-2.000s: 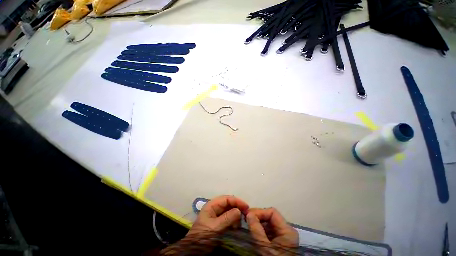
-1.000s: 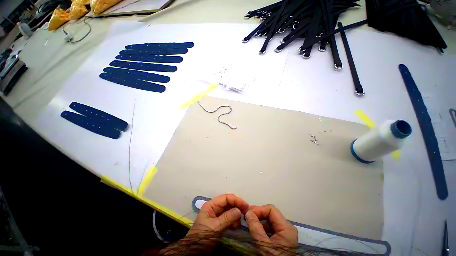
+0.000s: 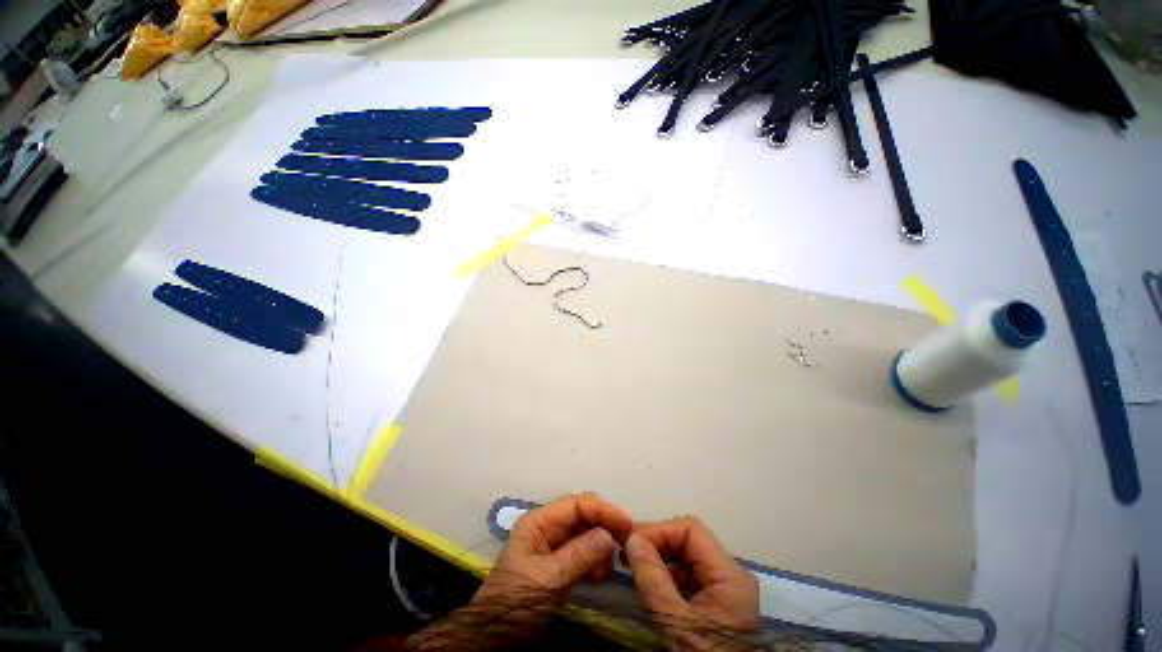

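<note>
A long fabric band [image 3: 867, 609], grey-blue rim with white centre, lies across the lower edge of the beige sheet [image 3: 714, 395]. My left hand [image 3: 561, 548] and my right hand [image 3: 688, 580] are over it, bare, fingertips pinched and almost touching. What the fingertips pinch is too small to tell; no needle can be made out. Part of the band is hidden under my hands, its rounded left end showing beside my left hand. Fine thread shows near the band's right part. Strands of hair blur across my wrists.
A white thread cone [image 3: 966, 357] stands at the sheet's right. Tiny beads [image 3: 799, 353] and a dark wavy cord [image 3: 557, 288] lie on the sheet. Navy bands [image 3: 370, 168] lie at upper left, one [image 3: 1077, 325] at right. Black straps [image 3: 777, 64] are heaped at the top. Snips [image 3: 1134, 611] lie at lower right.
The view has shifted slightly, so things on the table sit a little more left and higher. More of the band's right part shows. My hands stay pinched together.
</note>
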